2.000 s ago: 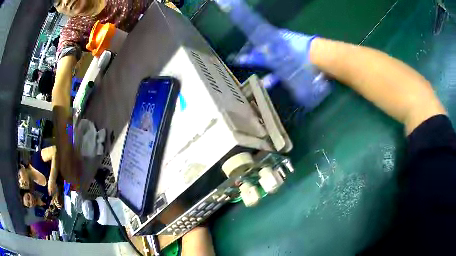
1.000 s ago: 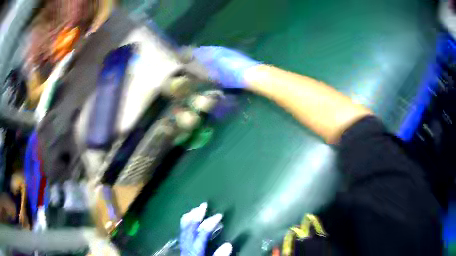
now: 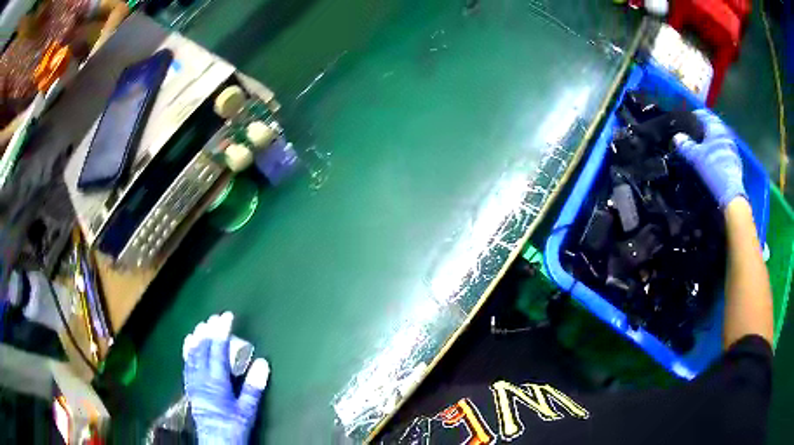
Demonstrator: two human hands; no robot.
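My left hand (image 3: 222,387), in a blue-white glove, is palm up at the lower left over the green bench (image 3: 383,200), with a small white pad (image 3: 241,355) between thumb and fingers. My right hand (image 3: 716,156), gloved, reaches into the blue bin (image 3: 601,311) at the right. Its thumb and fingers are around a black adapter (image 3: 666,128) on top of the heap; the far fingers are partly hidden. Black adapters (image 3: 640,248) with cables fill the bin.
The test instrument (image 3: 165,174), with cream knobs and a phone (image 3: 126,122) on top, stands at left. Pens (image 3: 90,291) lie on cardboard. A red container (image 3: 709,35) stands beyond the bin; green lies under it.
The view has swung right and down, bringing the blue bin in. My right hand has moved from beside the instrument into the bin. My left hand now shows more fully.
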